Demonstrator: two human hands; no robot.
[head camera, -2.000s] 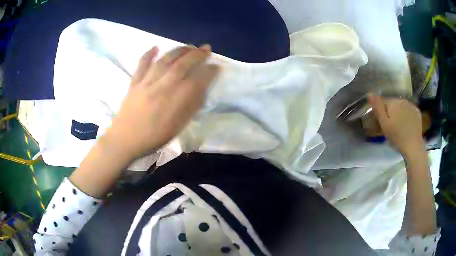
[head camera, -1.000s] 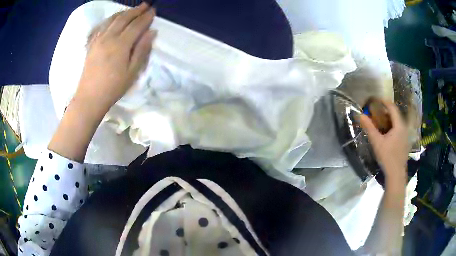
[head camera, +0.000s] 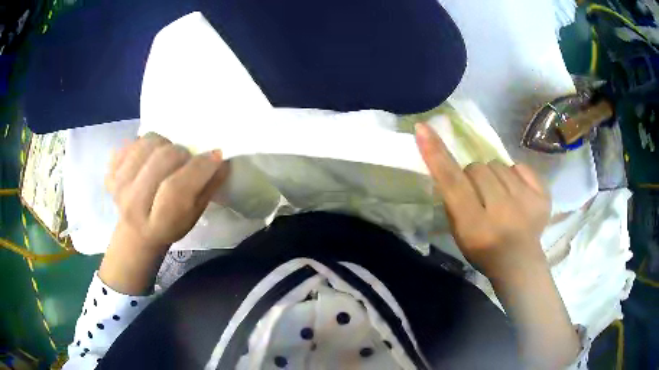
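The white garment (head camera: 332, 137) lies over the near edge of the navy padded board (head camera: 347, 54), with a pointed part reaching up onto the board. My left hand (head camera: 162, 188) grips its edge at the left, fingers curled. My right hand (head camera: 488, 202) holds the edge at the right, with the index finger stretched along the cloth. A bright flat strip runs between my hands. Thinner cream folds hang below it, towards my body. The steam iron (head camera: 567, 123), with its brown handle, stands at the right, out of my hands.
A pale cover cloth (head camera: 506, 50) lies under the board. Loose white cloth (head camera: 592, 249) hangs at the lower right. Green floor (head camera: 50, 289) with yellow lines shows at the left. Yellow cords or frames show at both sides.
My right hand has let go of the iron, now parked farther up at the right, and has moved left onto the garment. My left hand has come down and grips the edge. The garment has shifted.
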